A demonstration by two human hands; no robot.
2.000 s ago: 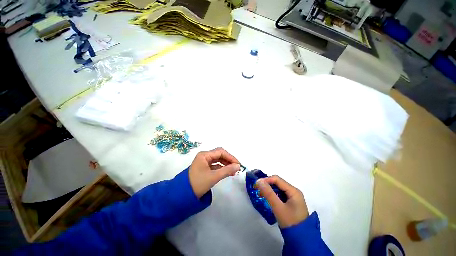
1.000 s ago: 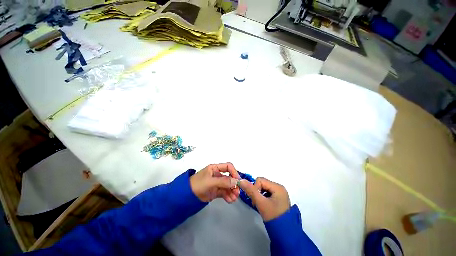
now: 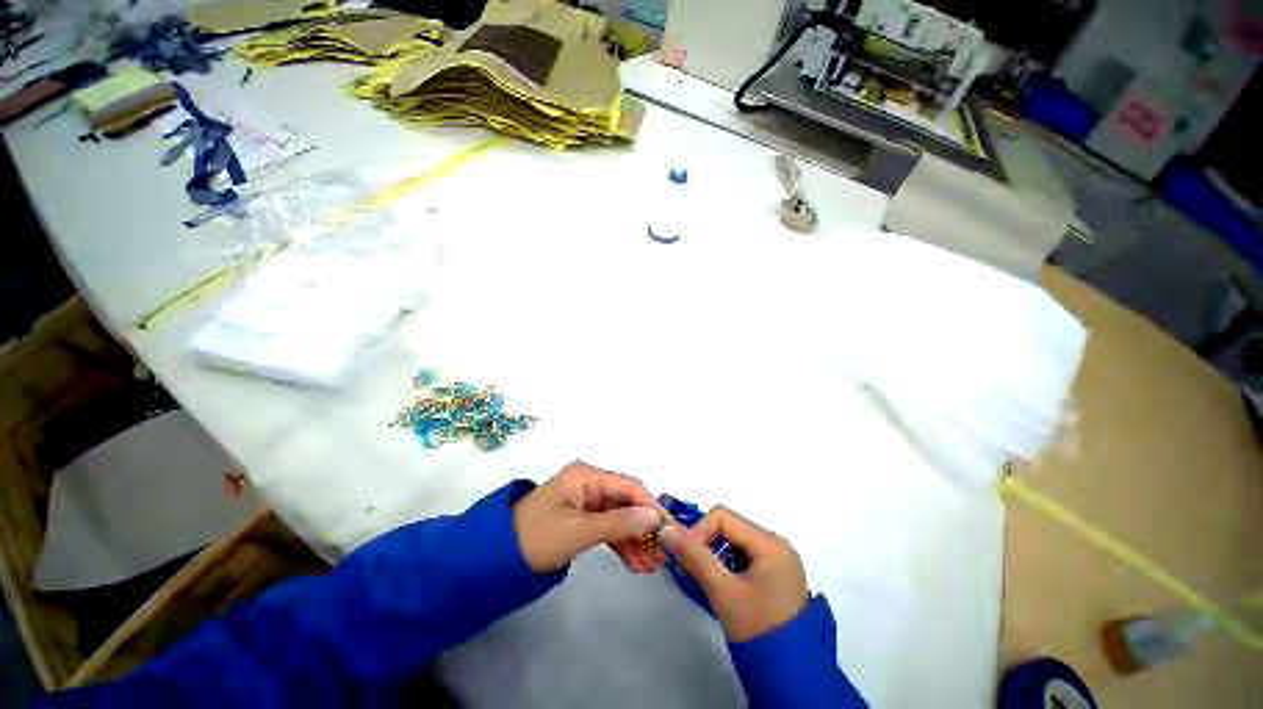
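My left hand [image 3: 589, 519] pinches a tiny metal piece [image 3: 654, 528] between thumb and fingertips; the piece is mostly hidden by the fingers. My right hand [image 3: 741, 568] touches the same spot with its thumb and finger and also holds a glossy dark blue tape wad [image 3: 683, 515], partly hidden under its fingers. The fingertips of both hands meet. A pile of small gold and turquoise-blue hardware [image 3: 461, 414] lies on the white table left of and beyond my hands.
White sheets [image 3: 970, 346] are heaped at right. A folded white packet [image 3: 298, 312] lies at left by a clear plastic bag. A small white bottle [image 3: 677, 176] stands beyond. A blue tape roll [image 3: 1042, 688] and an amber-bottomed bottle [image 3: 1157, 640] are at lower right. An open wooden crate [image 3: 159, 596] is below left.
Two seconds ago my hands were apart, with the small piece in the left and the blue wad showing widely in the right. Now the fingertips meet and the wad is mostly covered.
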